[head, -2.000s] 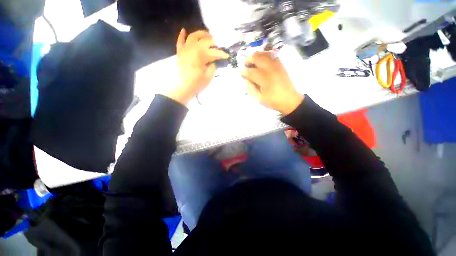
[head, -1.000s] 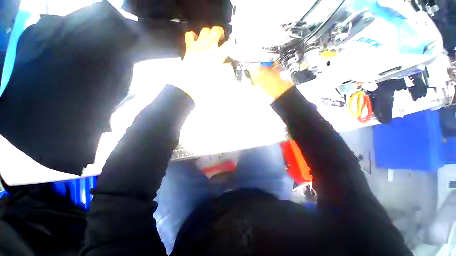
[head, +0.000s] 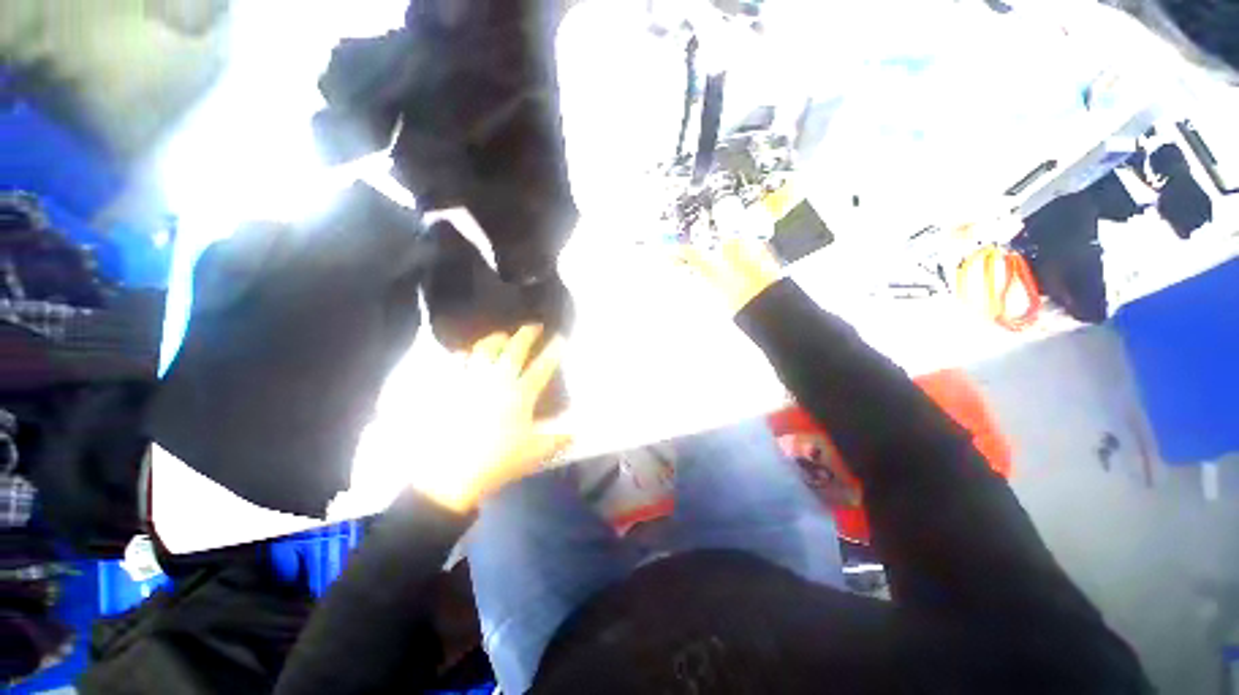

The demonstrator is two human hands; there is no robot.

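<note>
My left hand [head: 492, 418] is at the table's front part, fingers spread at the lower edge of a black garment panel [head: 482, 149]; some dark cloth shows between fingers and thumb. Another black panel [head: 292, 353] lies to its left. My right hand [head: 734, 276] is at the needle area [head: 727, 204] of the white sewing machine [head: 938, 82]. Its fingertips are washed out by glare, and whether they hold anything cannot be told. A dark square pad [head: 802, 231] lies right of the needle area beside a yellow patch [head: 780, 202].
Orange-red looped shears [head: 1008, 288] lie right of the machine, beside black cloth pieces [head: 1073, 258]. The table's front edge [head: 625, 441] runs above my lap. Plaid and dark clothing [head: 55, 299] is at the far left. A red stool [head: 967, 414] shows under my right arm.
My left hand has left the needle area, moving left and toward the front edge, onto the cloth. My right hand stays by the needle. The camera view has shifted.
</note>
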